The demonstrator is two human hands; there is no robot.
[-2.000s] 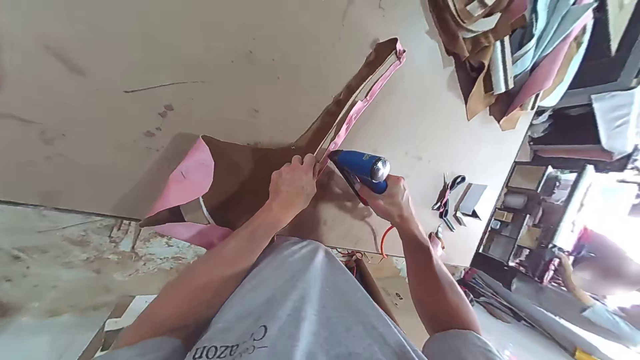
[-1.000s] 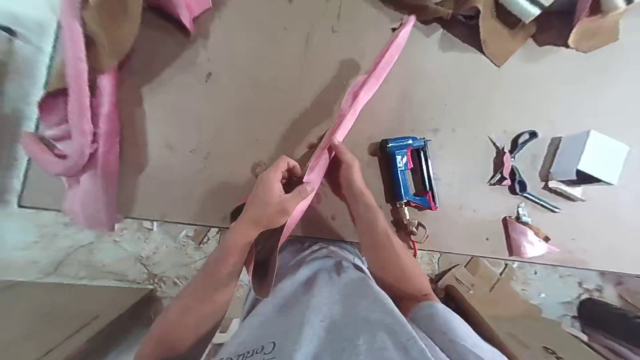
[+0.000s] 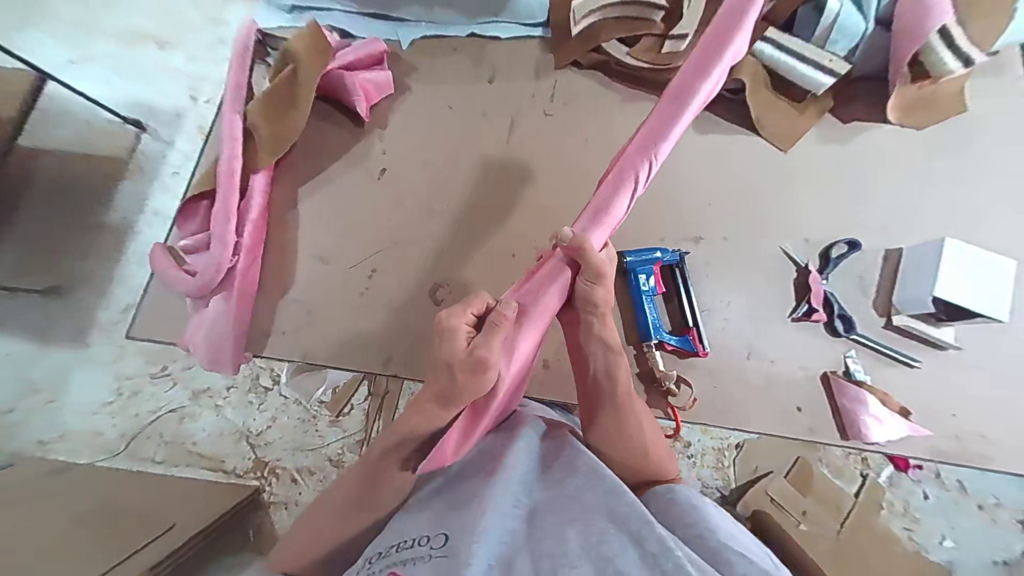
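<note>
A long strip of pink fabric [image 3: 640,164] runs diagonally in front of me, from near my shirt to the top edge of the view. My left hand [image 3: 472,344] pinches its lower part between thumb and fingers. A little higher up, my right hand [image 3: 590,272] is closed around the same strip with the thumb on top. Just right of that hand, a blue pneumatic staple gun [image 3: 644,300] lies on the table [image 3: 448,200], its air fitting toward me. The strip's inner side and upper end cannot be seen.
Pink and brown fabric pieces [image 3: 224,240] hang over the table's left end. A heap of brown, pink and grey pieces [image 3: 784,104] lies at the back right. On the right are black-handled scissors [image 3: 836,316], a white box [image 3: 956,280] and a pink scrap [image 3: 872,412]. Cardboard [image 3: 120,512] lies lower left.
Two seconds ago my right hand held the staple gun against a brown and pink piece; one second ago the gun lay on the table. Both hands now grip the pink strip. The view has shifted.
</note>
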